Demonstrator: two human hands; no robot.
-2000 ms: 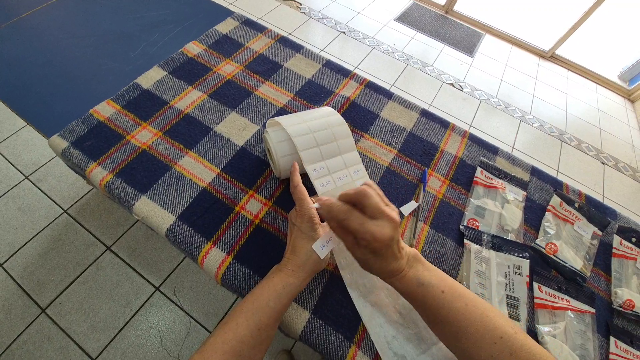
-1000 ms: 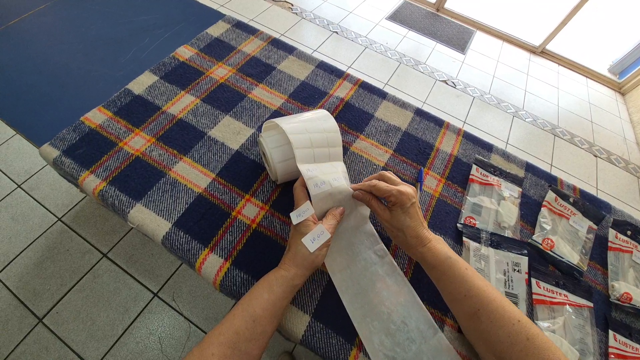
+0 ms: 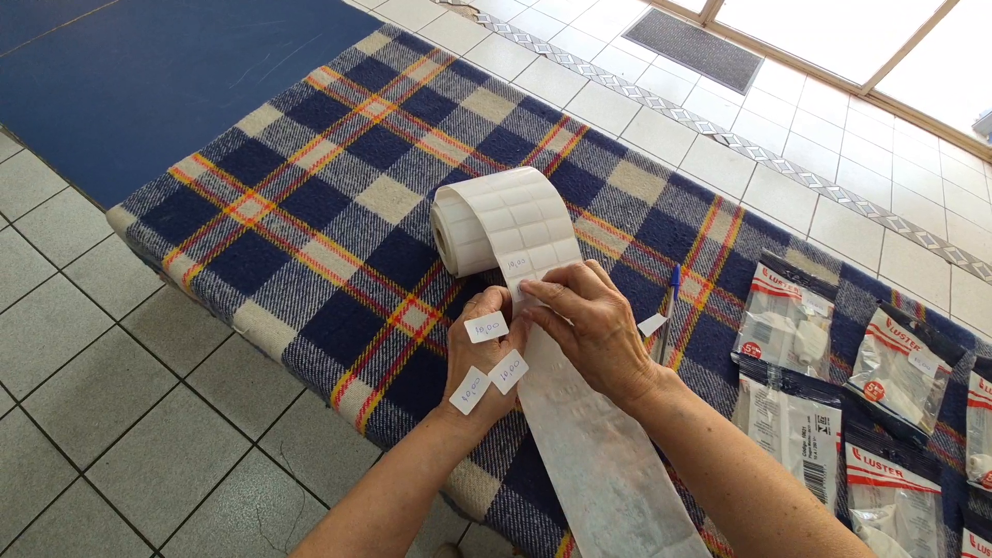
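A roll of white adhesive labels [image 3: 535, 209] lies on a plaid blanket [image 3: 387, 198], its unrolled backing strip [image 3: 597, 442] running toward me between my arms. My left hand [image 3: 480, 349] grips the strip's left edge just below the roll. On the back of that hand stick several small white labels [image 3: 508, 371] with handwritten figures. My right hand [image 3: 593, 329] pinches at the label strip with thumb and index finger, close to my left fingertips. One handwritten label [image 3: 517, 263] shows on the strip above my fingers. Whether a loose label is between my right fingertips is hidden.
A blue-capped pen [image 3: 675, 283] lies right of my right hand, beside a small loose white label [image 3: 652, 324]. Several clear Luster packets [image 3: 787, 318] with white parts lie at the right. A blue surface [image 3: 178, 70] adjoins the blanket; tiled floor [image 3: 139, 403] surrounds it.
The back of my left hand bears more labels than a second ago. My right hand has moved onto the strip near my left fingertips, and fewer handwritten labels show on the strip than two seconds ago.
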